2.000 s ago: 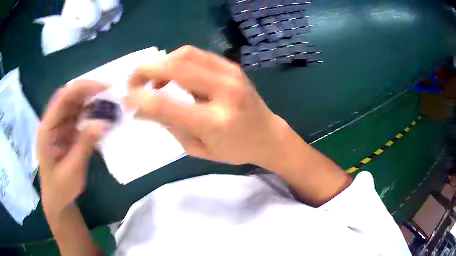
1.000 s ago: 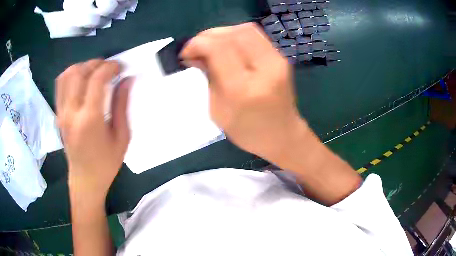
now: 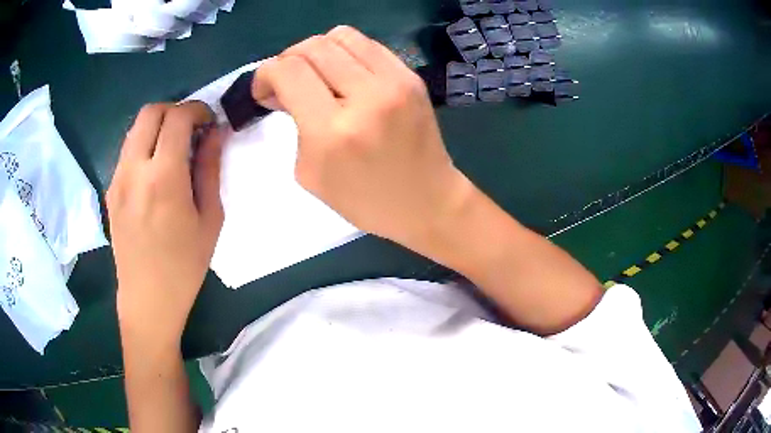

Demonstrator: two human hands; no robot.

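My right hand (image 3: 363, 127) holds a black unit (image 3: 243, 101) in its fingertips over the upper part of the bag pile (image 3: 275, 203). My left hand (image 3: 165, 186) is at the pile's left edge, its fingers curled at a small white bag (image 3: 221, 93) whose edge lies beside the unit. The fingertips of my left hand are partly hidden, and I cannot tell how far the unit is inside the bag. The white pile lies flat in front of me, partly covered by both hands.
Rows of unbagged black units (image 3: 507, 55) stand at the far centre. Filled white bags (image 3: 139, 24) overlap at the far left. Larger printed white bags (image 3: 51, 194) lie at the left edge. The green bench's edge (image 3: 609, 207) runs at right, with striped floor tape (image 3: 668, 247) beyond.
The right hand with the black unit has moved left and a little closer to the left hand. Earlier, a dark unit showed at the left hand's fingers. The view has shifted slightly.
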